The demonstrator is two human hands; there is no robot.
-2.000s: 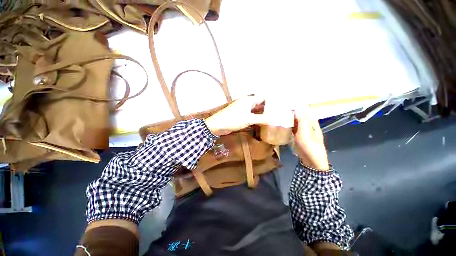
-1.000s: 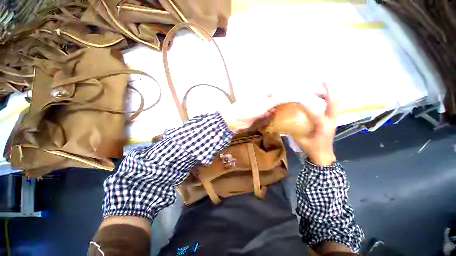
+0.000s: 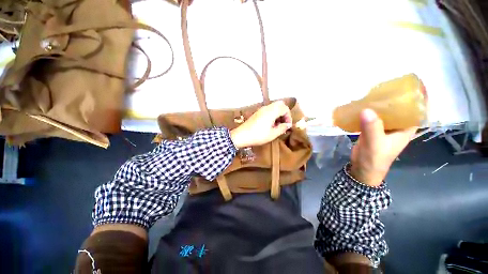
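Note:
A tan-brown handbag (image 3: 251,177) rests on my lap against the table edge, its two long handles looped up over the white table. My left hand (image 3: 264,125) is at the right corner of the bag's mouth, fingers curled and pinching the edge; the exact piece is hidden by the fingers. A small pale spot shows beside the fingertips. My right hand (image 3: 378,147) holds an amber squeeze bottle (image 3: 393,104) to the right of the bag, apart from it, with its narrow end towards the bag. Its nozzle is lost in glare.
Another brown bag (image 3: 80,80) with looped straps lies on the table at the left, overhanging its edge. The white table (image 3: 321,48) is glaring. Plastic sheeting hangs at the right edge. A dark apron (image 3: 241,235) covers my lap above a dark floor.
My right hand has moved right with the bottle, away from the bag's corner. My left hand stays at that corner, now clearly visible. The view has shifted, with the left bag higher in the picture.

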